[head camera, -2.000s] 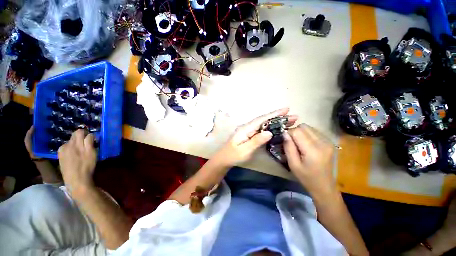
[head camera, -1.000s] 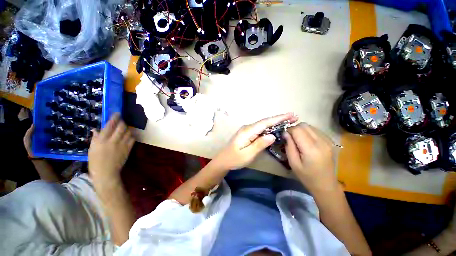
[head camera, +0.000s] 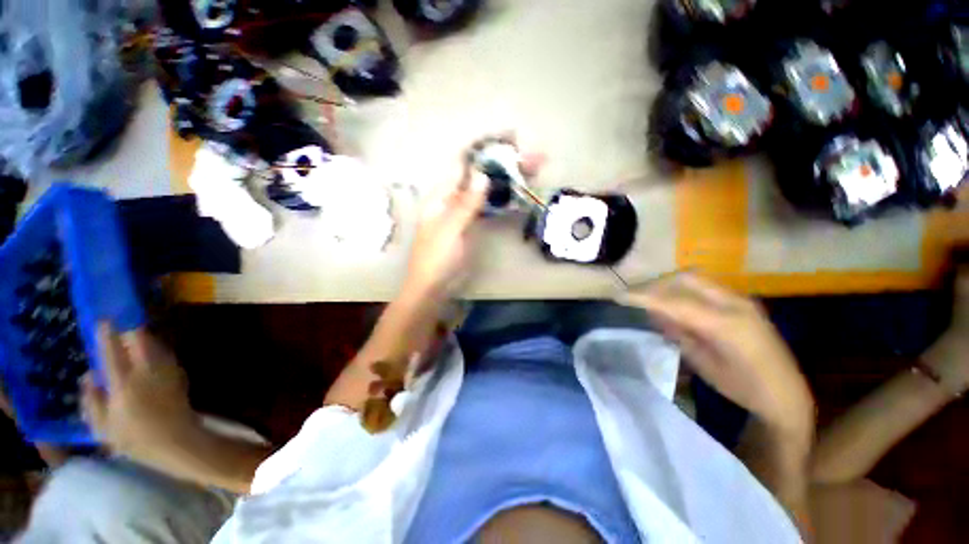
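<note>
My left hand (head camera: 444, 239) holds a small silver and black module (head camera: 494, 175) above the bench, at the centre. A black housing (head camera: 619, 228) with a pale square plate and a central hole lies just to its right. Thin lead wires run between module and housing. My right hand (head camera: 733, 335) is blurred, at the bench's front edge, below and right of the housing. A thin dark strand shows between the housing and its fingertips; whether the fingers grip anything cannot be told.
Black fitted units with orange centres (head camera: 733, 104) stand at upper right. Wired housings (head camera: 356, 53) and crumpled white paper (head camera: 228, 197) are at upper left. A neighbour's hand (head camera: 143, 393) is at a blue tray (head camera: 101, 266) on the left. Another person's arm (head camera: 903, 414) is at lower right.
The view has shifted, with bench things now higher in the picture. My right hand has moved off the module towards the lower right. The housing now shows beside the module, plate up.
</note>
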